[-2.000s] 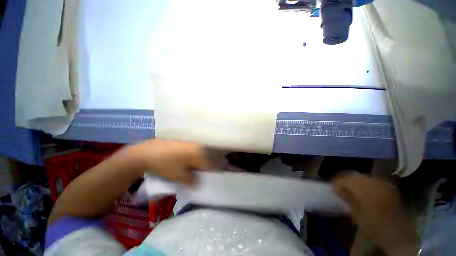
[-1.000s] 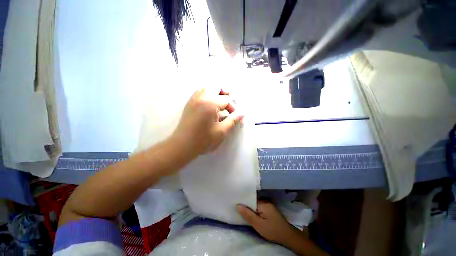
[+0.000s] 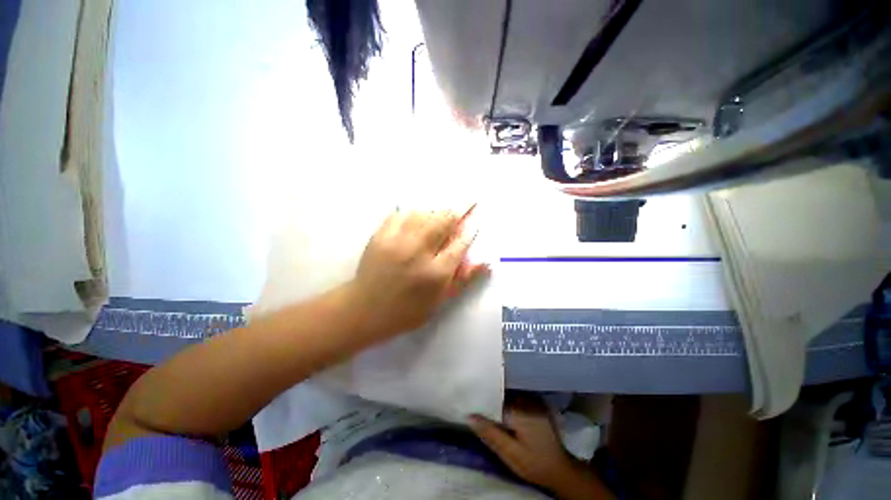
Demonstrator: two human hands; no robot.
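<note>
A white piece (image 3: 425, 356) lies with a cream fabric panel (image 3: 303, 259) on the machine table and hangs over its front edge. My left hand (image 3: 415, 264) is on the fabric in front of the needle area, its fingers bunched at the fabric near its right side. My right hand (image 3: 532, 439) is below the table edge, holding the hanging lower right edge of the white piece, its fingers partly behind it. The presser foot area (image 3: 513, 137) of the white machine head (image 3: 557, 59) is just beyond my left hand. Lamp glare hides the upper fabric edge.
Layered cream cut pieces hang over the table edge at left (image 3: 49, 195) and right (image 3: 811, 264). A grey block (image 3: 606, 221) stands right of the foot. A dark tuft (image 3: 349, 59) hangs at the top. A red basket (image 3: 93, 400) is under the table at left.
The machine head first came into view, then appears larger and lower. My hands left the strip's ends; my left hand came onto the fabric on the table. Since one second ago they shifted little.
</note>
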